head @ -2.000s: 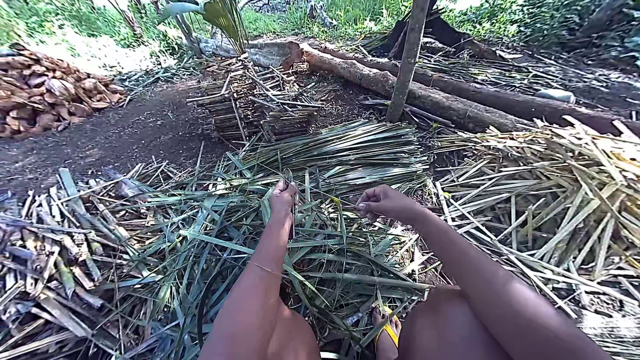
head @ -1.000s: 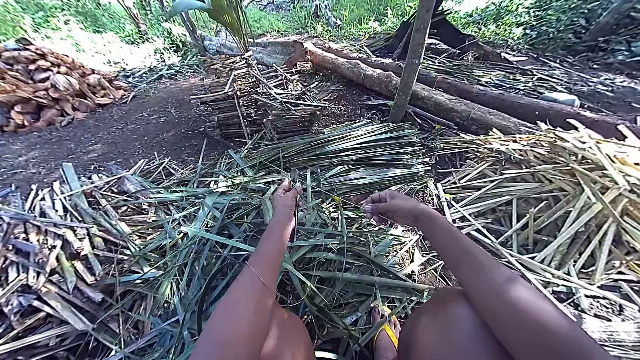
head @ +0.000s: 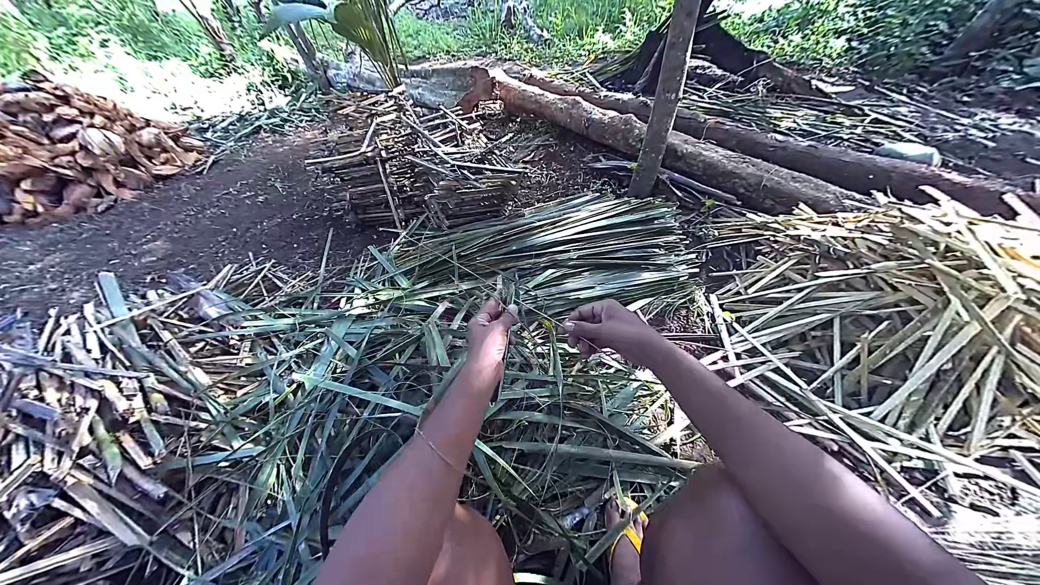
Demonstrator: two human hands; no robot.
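Thumb and fingers of my left hand (head: 490,337) are closed on the end of a leaf strip, whose tip sticks up above them. To its right, my right hand (head: 605,329) has its fingertips pinched together; a thin strand seems to run between the hands, though its ends are too fine to trace. Beneath both lies a tangled heap of long green leaf strips (head: 349,390). Just beyond the hands, green leaf strips are laid side by side in a layered bundle (head: 569,244).
Cut stalk pieces (head: 106,439) lie at left, a pile of pale dry strips (head: 910,325) at right. Behind are stacked sticks (head: 422,162), a wooden post (head: 666,97), long logs (head: 715,162) and a heap of brown husks (head: 73,154). A foot in a yellow-strapped sandal (head: 626,540) is below.
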